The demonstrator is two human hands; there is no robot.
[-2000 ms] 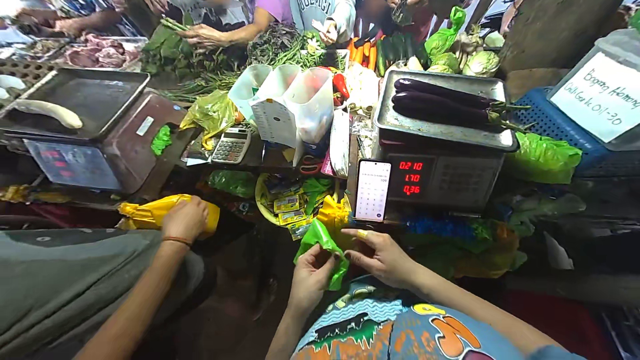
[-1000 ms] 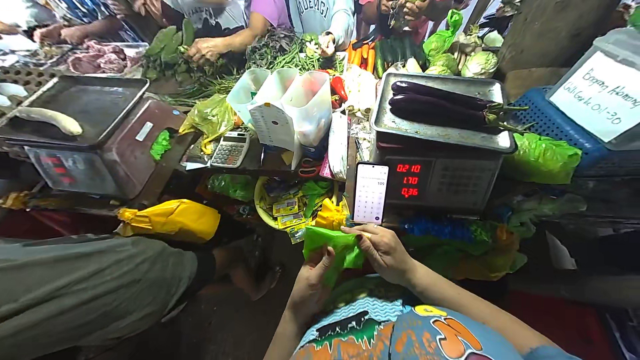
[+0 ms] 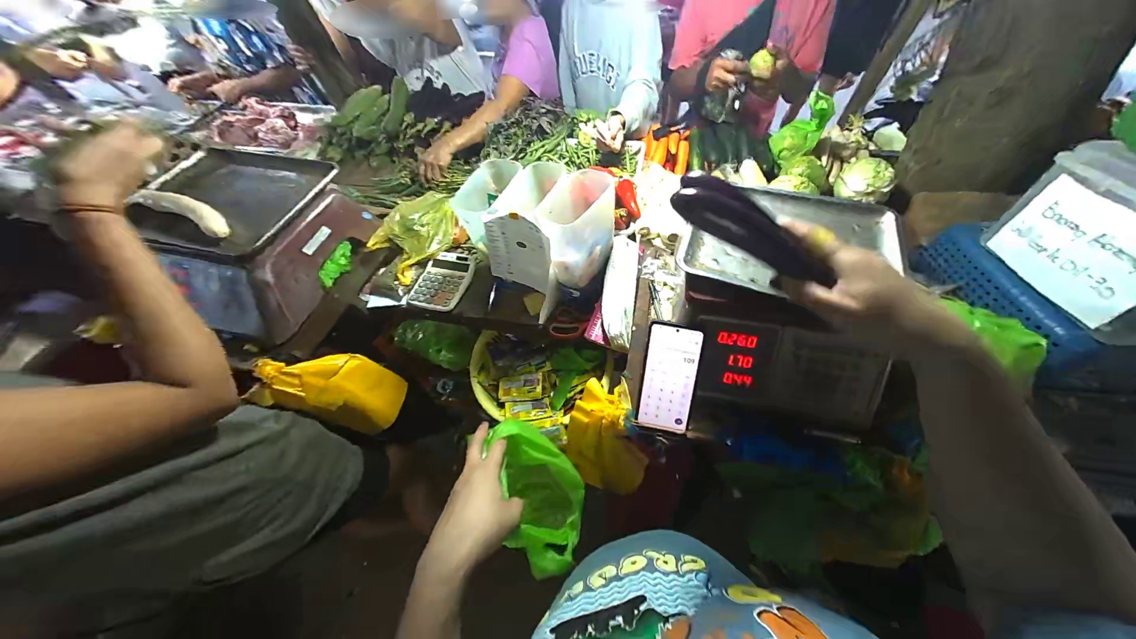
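Note:
Low in the middle, my left hand (image 3: 475,506) grips the rim of a green plastic bag (image 3: 543,497), whose mouth is spread. My right hand (image 3: 848,284) is closed on eggplants (image 3: 750,222) and holds them tilted over the metal tray (image 3: 856,222) of a digital scale (image 3: 781,364); no vegetable shows on the visible part of the tray. A smartphone (image 3: 670,377) with a calculator display leans upright against the scale's left front. Just right of the green bag hangs a knotted yellow plastic bag (image 3: 608,435).
At left, a co-worker's raised arm (image 3: 142,293) passes a second scale (image 3: 240,204) bearing a pale long vegetable (image 3: 182,211). Plastic containers (image 3: 577,222) and a calculator (image 3: 442,281) stand mid-table. Vegetables line the far side, where several people stand. A blue basket (image 3: 994,275) is at right.
My right hand has left the green bag and lifted the eggplants from the tray. The green bag, earlier between both hands, is now spread in my left. The co-worker's arm has come up at left.

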